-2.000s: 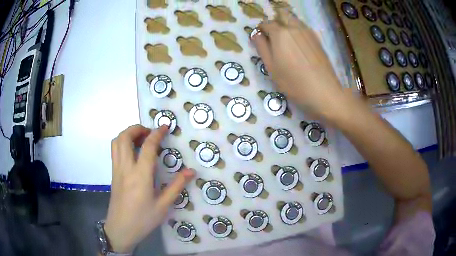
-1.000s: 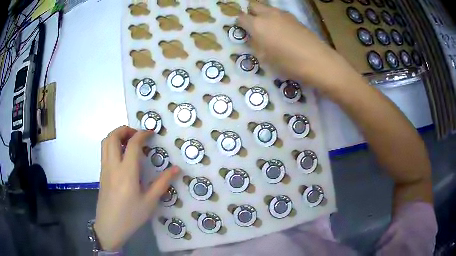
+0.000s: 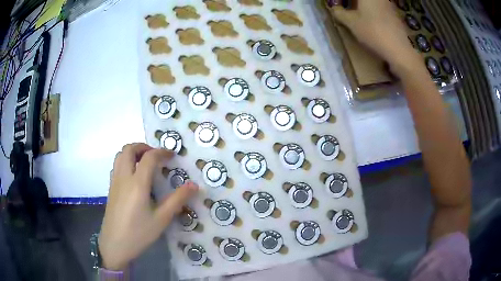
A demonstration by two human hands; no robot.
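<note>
A white foam tray lies in front of me. Its lower rows hold speaker driver units with pale rings and grey centres. Upper pockets are empty and tan-brown, except one holding a unit. My left hand rests at the tray's left edge, thumb and fingers apart, fingertips beside units, gripping none. My right hand is over the clear plastic tray at the upper right. Its fingertips are at the top picture edge by a small dark round part; whether they grip it is unclear.
Dark-faced units sit in the clear tray over brown cardboard. Stacked layered trays stand at far right. A handheld meter, a small wooden board and thin wires are at the left. The bench's blue edge runs below.
My right hand has moved from the foam tray's upper right to the clear tray. The foam tray's upper-right pockets and units are now uncovered. My left hand has stayed at the left edge.
</note>
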